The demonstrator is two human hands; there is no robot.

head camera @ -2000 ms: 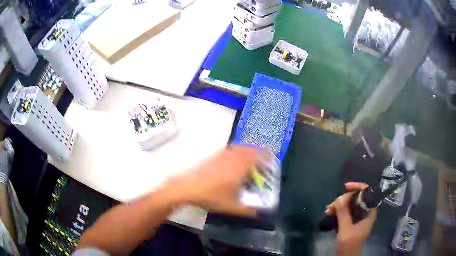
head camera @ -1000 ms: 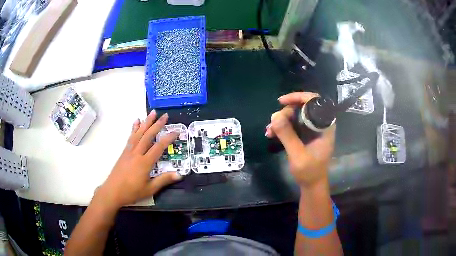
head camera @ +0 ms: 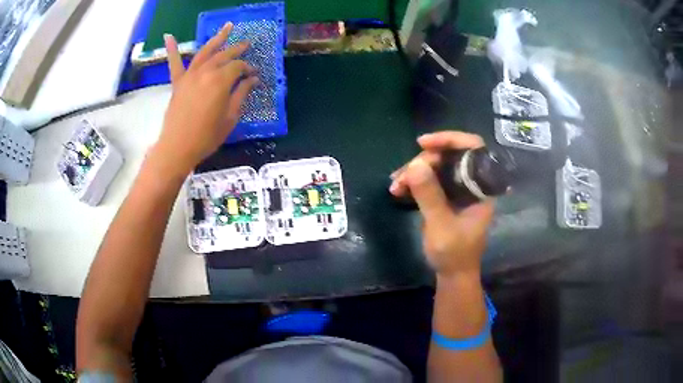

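Two open white housings lie side by side on the dark bench, the left one (head camera: 225, 236) touching the right one (head camera: 303, 230). Each holds a green circuit board with a yellow block and a dark block at its left. My left hand (head camera: 206, 97) is over the left part of the blue screw tray (head camera: 274, 82), fingers spread; no screw can be made out at its fingertips. My right hand (head camera: 449, 202) is closed round the black electric screwdriver (head camera: 487, 173), right of the housings. Its tip cannot be made out.
Another housing (head camera: 101, 173) with a board sits on the whitish sheet (head camera: 150, 258) at left. White perforated stacks (head camera: 13, 153) stand at the far left. Two small white units, one upper (head camera: 522, 112) and one lower (head camera: 580, 196), lie at right beside crumpled clear plastic (head camera: 513, 37).
My left hand has left the left housing and moved up over the screw tray. My right hand still holds the screwdriver. The view has shifted, with the bench things now slightly higher and further left.
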